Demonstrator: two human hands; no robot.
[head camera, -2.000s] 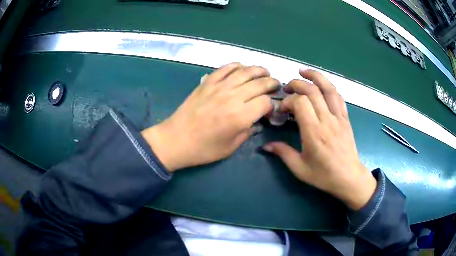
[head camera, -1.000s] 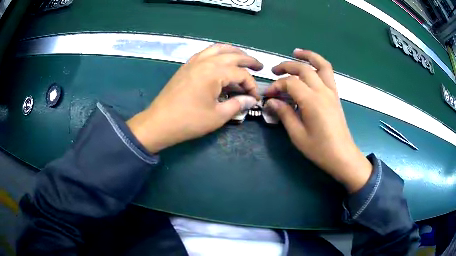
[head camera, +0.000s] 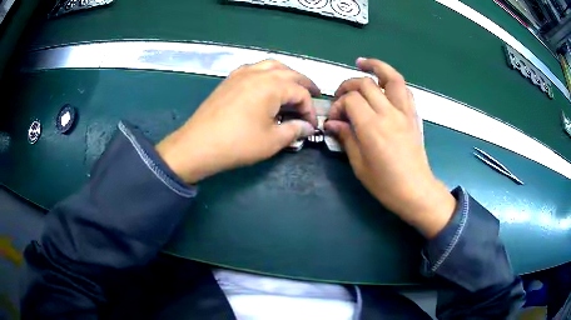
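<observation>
A grey metal housing (head camera: 323, 106) lies on the green bench in front of me, mostly hidden under my hands. Its pale lobes (head camera: 333, 145) show at the front edge. A small silver and black toothed wheel (head camera: 315, 137) sits in the gap between two lobes. My left hand (head camera: 250, 119) has thumb and fingertips pinched at the left side of this gap. My right hand (head camera: 379, 137) has thumb and fingers pinched at its right side. Both hands touch the housing and the wheel area. The fingertips hide what exactly each one grips.
A dark ring (head camera: 66, 119) and a silver ring (head camera: 34, 131) lie at the left. Silver tweezers (head camera: 498, 165) lie at the right. A silver-white strip (head camera: 169, 57) crosses behind my hands. More housings lie beyond it, at the back (head camera: 325, 9), back left (head camera: 78, 5) and right (head camera: 529, 72).
Both hands drew back from over the housing, baring the wheel and lobes, then shifted slightly left. The housings beyond the strip moved to the right.
</observation>
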